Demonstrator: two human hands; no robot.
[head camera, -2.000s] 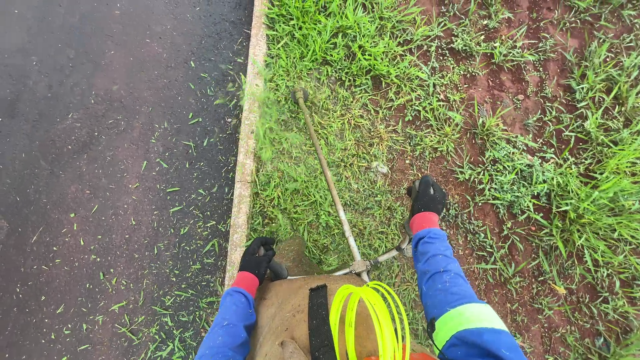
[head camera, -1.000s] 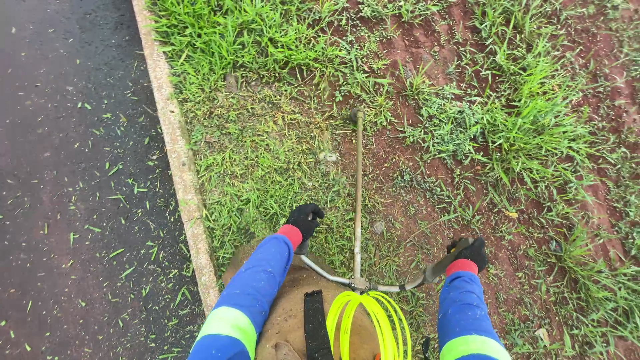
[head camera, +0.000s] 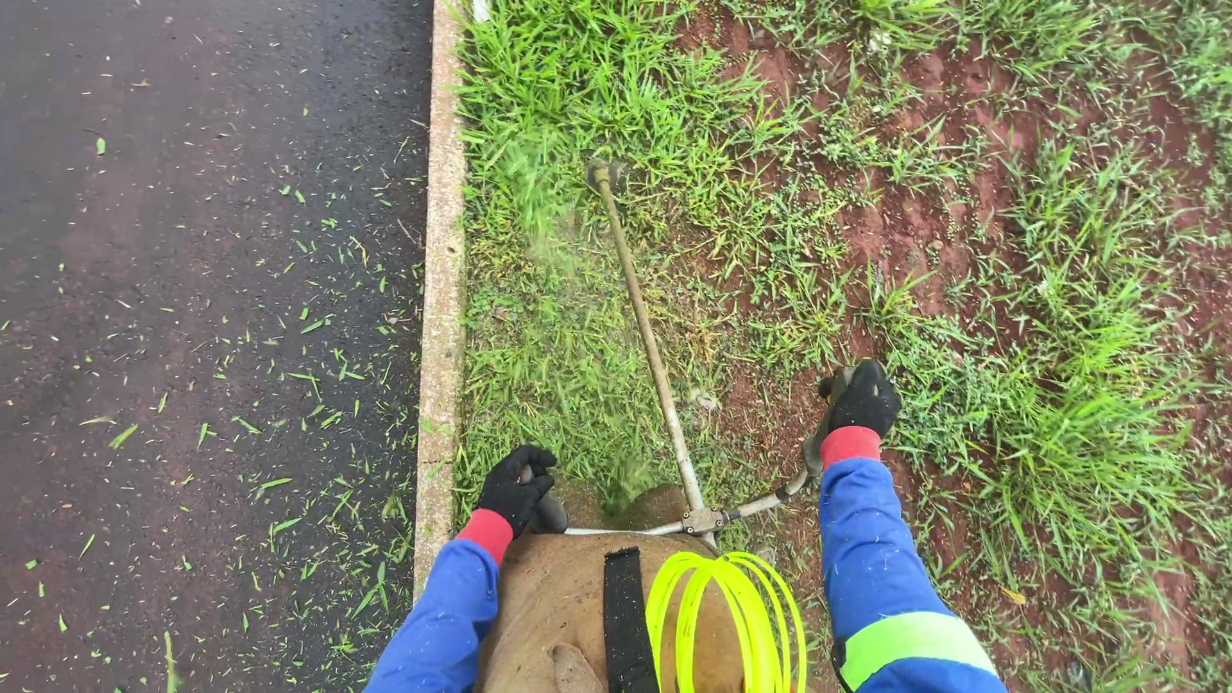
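Note:
Both my hands wear black gloves and hold the handlebar of a string trimmer. My left hand (head camera: 518, 484) is closed around the left grip, beside the concrete curb. Farther forward and to the right, my right hand (head camera: 863, 397) grips the other end of the handlebar (head camera: 767, 501). From the clamp at the bar's middle, the trimmer shaft (head camera: 647, 337) runs forward and slightly left. Its cutting head (head camera: 603, 175) is down in the green grass (head camera: 577, 87), where blurred clippings fly to its left. The trimmer's engine is out of view.
A concrete curb (head camera: 444, 289) separates the grass from dark wet asphalt (head camera: 221, 289) strewn with clippings. Patchy grass and red soil (head camera: 789, 404) lie to the right. A coil of bright yellow line (head camera: 727, 616) and a black strap (head camera: 628, 616) lie over a brown apron (head camera: 549, 597).
Over the last second the trimmer head has swung left toward the curb, from over the bare soil into the grass. My left hand has moved left and my right hand forward, both still on the handlebar.

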